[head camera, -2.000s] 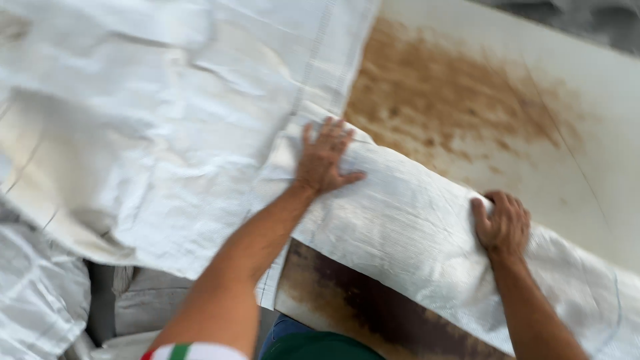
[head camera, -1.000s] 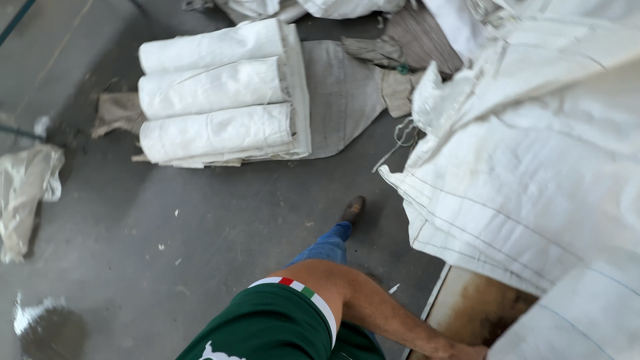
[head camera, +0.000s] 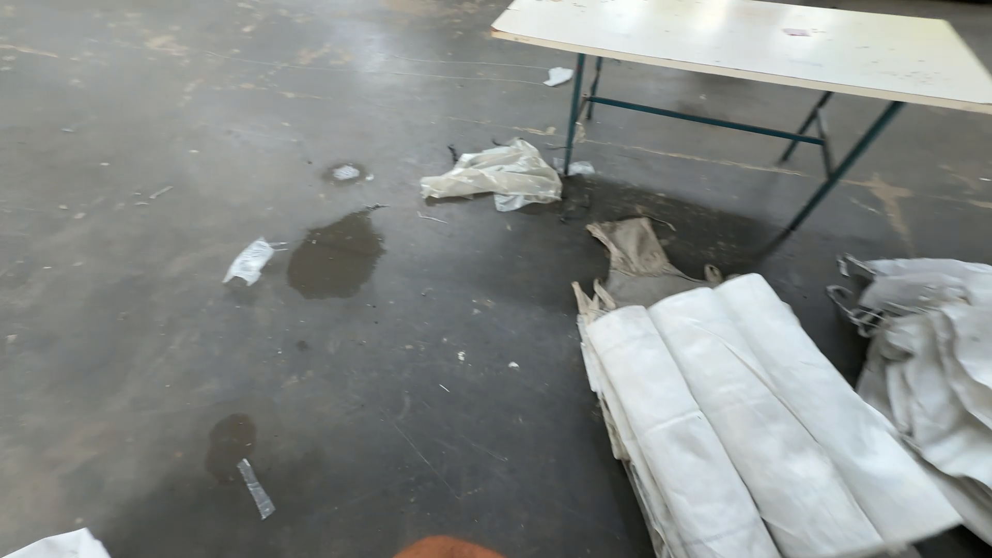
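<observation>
Neither of my hands shows in the head view; a small blurred patch of bare skin, perhaps part of an arm, rises at the bottom edge. Right of it, three white woven-fabric rolls (head camera: 744, 418) lie side by side on a stack of folded white material. A greyish fabric piece with loops (head camera: 637, 252) sticks out beyond their far end. At the right edge lies a heap of crumpled white sacks (head camera: 938, 349) with straps. A corner of white fabric (head camera: 66, 545) pokes in at the bottom left.
A white-topped table (head camera: 744, 46) on green metal legs stands at the upper right. A crumpled translucent plastic sheet (head camera: 500, 177) lies by its near leg. The grey concrete floor (head camera: 403, 372) has wet patches, a white scrap (head camera: 249, 261) and a clear plastic strip (head camera: 256, 488).
The view has swung away from the brown-stained work surface to the floor. Two seconds ago both my hands lay on white fabric there; now they are out of sight.
</observation>
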